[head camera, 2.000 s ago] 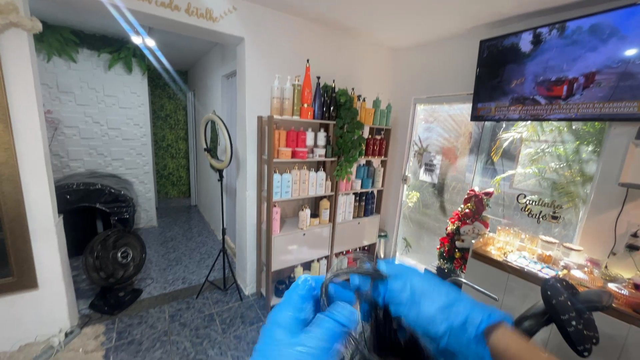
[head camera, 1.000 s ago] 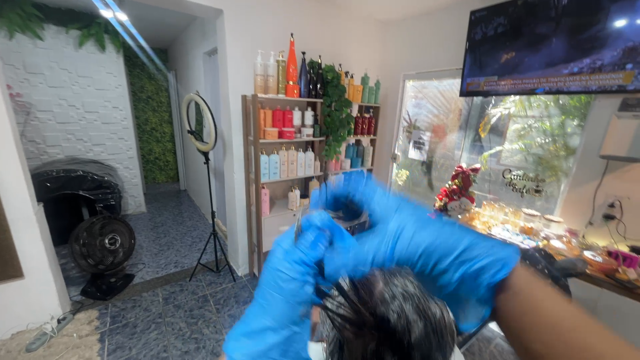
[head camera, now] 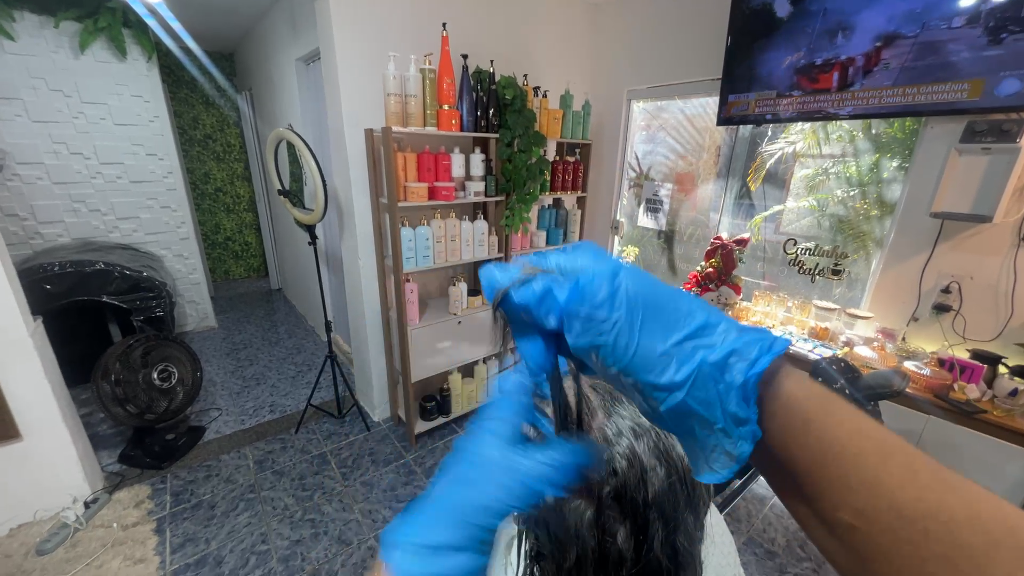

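Dark, wet-looking hair (head camera: 632, 488) covers the head of a seated person, low in the middle of the view, with something white around the shoulders. My right hand (head camera: 632, 336), in a blue disposable glove, is raised above that head and shut on a lifted strand of hair (head camera: 564, 392). Below and to its left, my left hand (head camera: 496, 472), also blue-gloved, is blurred against the same strand; its fingers are too smeared to show whether they grip it.
Shelves of hair-product bottles (head camera: 456, 264) stand ahead. To the left are a ring light on a tripod (head camera: 320, 200) and a black fan (head camera: 150, 380). A wooden counter (head camera: 984, 416) with glassware runs along the right, beneath a wall television (head camera: 864, 64).
My hands were close together at a strand one second ago; now my left hand is lower than my right. More of the person's head shows than two seconds ago, as the view has shifted.
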